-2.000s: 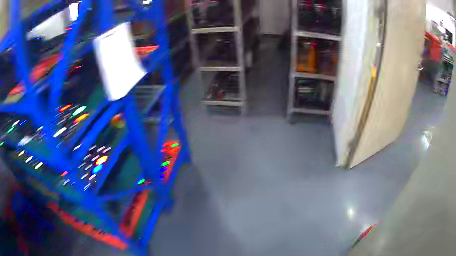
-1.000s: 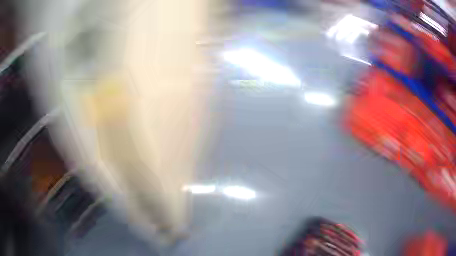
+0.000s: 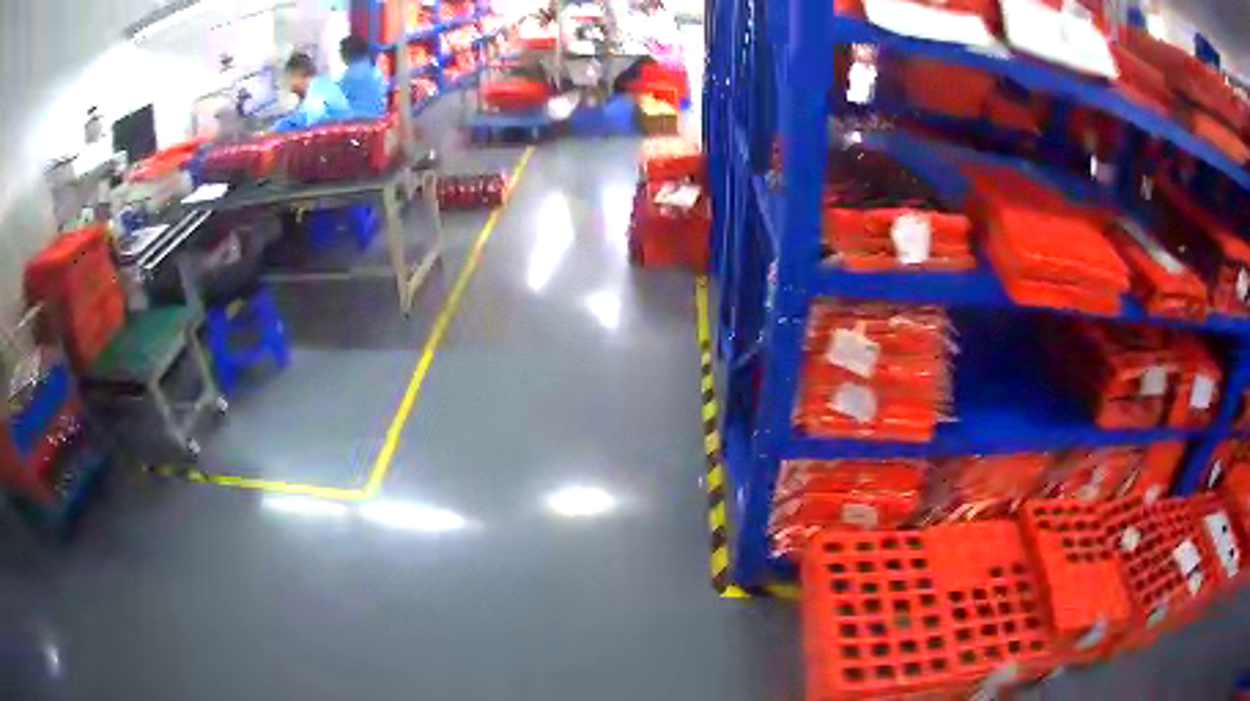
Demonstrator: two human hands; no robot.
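Neither of my hands is in the picture. Nearest in front of me, at the lower right, a red tray [image 3: 925, 603] with a grid of square pockets leans at the foot of a blue rack [image 3: 775, 342]. More red gridded trays with white labels stand beside it to the right. Stacks of red trays [image 3: 1049, 240] lie on the rack's shelves, some with white paper tags [image 3: 853, 352].
A grey floor aisle [image 3: 548, 370] with yellow lines runs ahead. On the left are a long bench [image 3: 295, 189] with red trays, a blue stool [image 3: 247, 336] and a green-topped stand [image 3: 137, 340]. Two people in blue [image 3: 322, 96] are behind the bench. Red stacks [image 3: 669, 212] stand beside the rack.
The view has swung right, past the pale panel, from the blue rack with lit units to the aisle and the rack of red trays. No hand shows in any frame.
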